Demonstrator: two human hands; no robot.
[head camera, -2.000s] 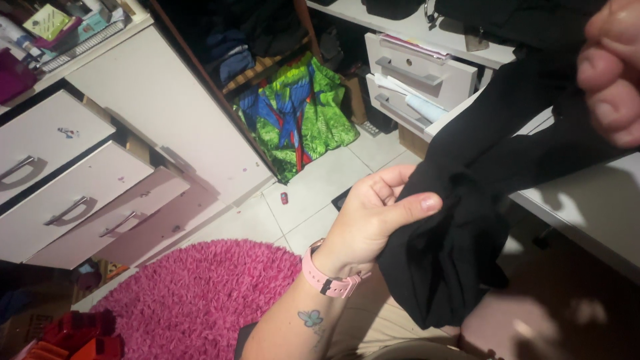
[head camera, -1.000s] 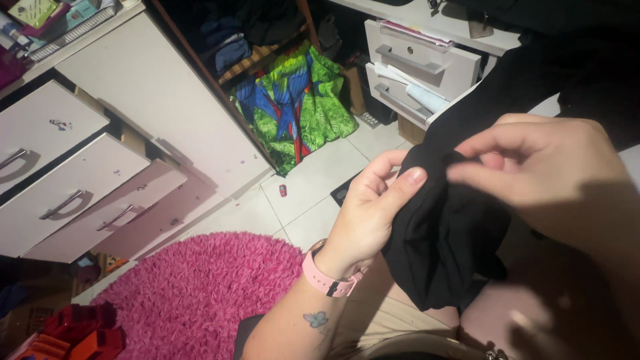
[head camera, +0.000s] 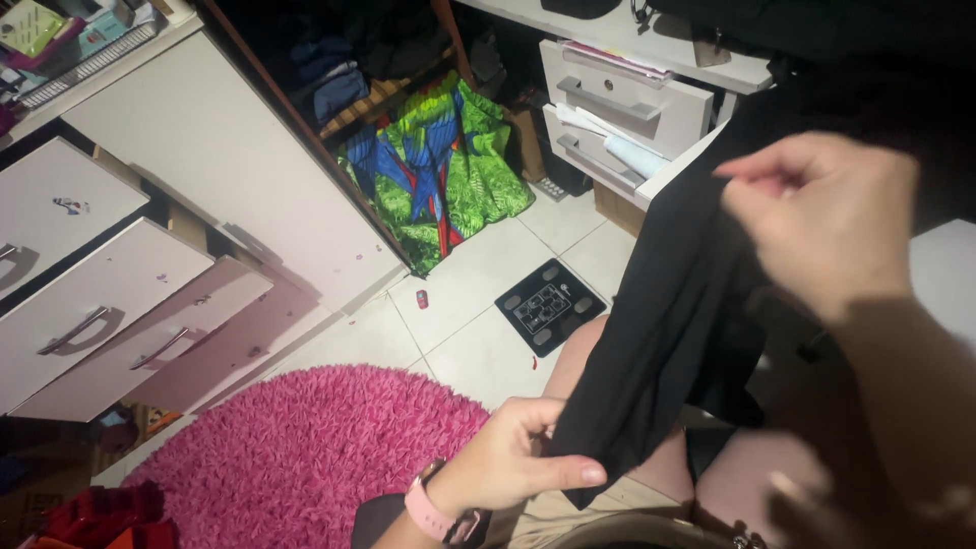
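A length of black fabric (head camera: 648, 328) slants across my lap, from the dark upper right down to my left hand. My left hand (head camera: 526, 457), with a pink-strapped watch at the wrist, pinches the lower end of the cloth between thumb and fingers. Near the cloth's upper right edge is my right hand (head camera: 831, 213), blurred, with thumb and fingertips brought together. Whether it grips the fabric there cannot be told. Part of the cloth hangs in shadow behind the front layer, over my bare legs.
A black glass scale (head camera: 550, 306) and a small red toy car (head camera: 422, 299) lie on the tiles by a round pink shag rug (head camera: 328, 457). White drawers (head camera: 122, 305) stand partly open at left; desk drawers (head camera: 625, 114) are pulled out ahead. Parrot-print fabric (head camera: 450, 168) hangs from a shelf.
My left hand has moved down and holds the cloth lower. The fabric, bunched before, is now stretched out long. My right hand came in to the cloth and has since moved up and right.
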